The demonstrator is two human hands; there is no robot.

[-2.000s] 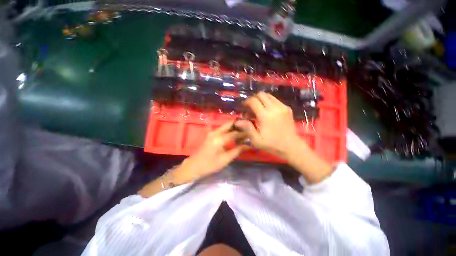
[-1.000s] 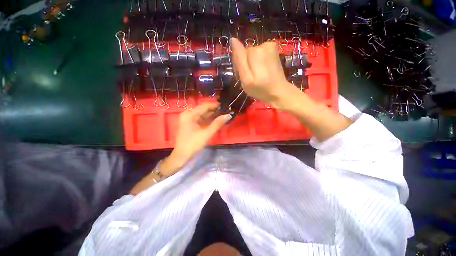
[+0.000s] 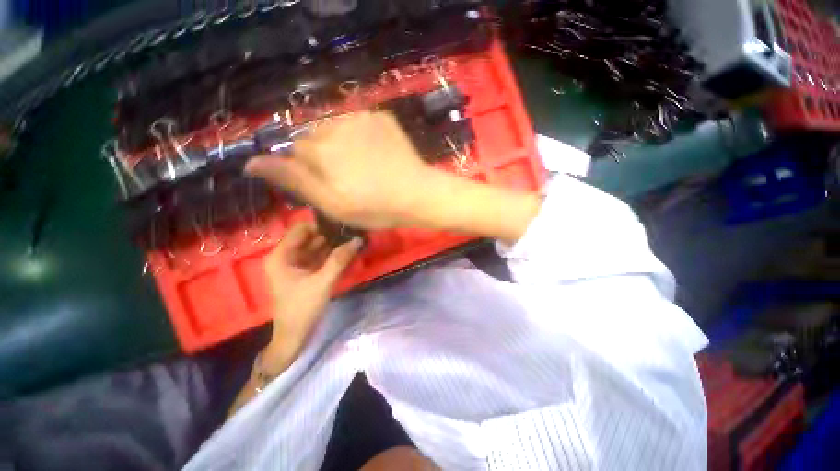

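Note:
The red compartment tray (image 3: 210, 304) lies tilted in view, with rows of black binder clips (image 3: 189, 216) with silver wire handles across its upper part. My left hand (image 3: 304, 262) is at the tray's front, fingers closed around a small dark piece (image 3: 339, 230). My right hand (image 3: 355, 166) is above it, over the clip rows, back of the hand up; its fingertips are partly hidden and blurred, so what it holds cannot be told. The dark piece is mostly hidden between the hands.
A heap of loose clips (image 3: 635, 69) lies right of the tray. A white slip (image 3: 564, 156) is at the tray's right edge. A white boxy device (image 3: 737, 46) and a red basket (image 3: 815, 64) are at upper right. A blue bin (image 3: 760, 189) and red crates (image 3: 751, 414) are at the right.
The view has turned, so the tray appears slanted and further left, and more shows on the right. My right hand has come down from its raised position closer to my left hand.

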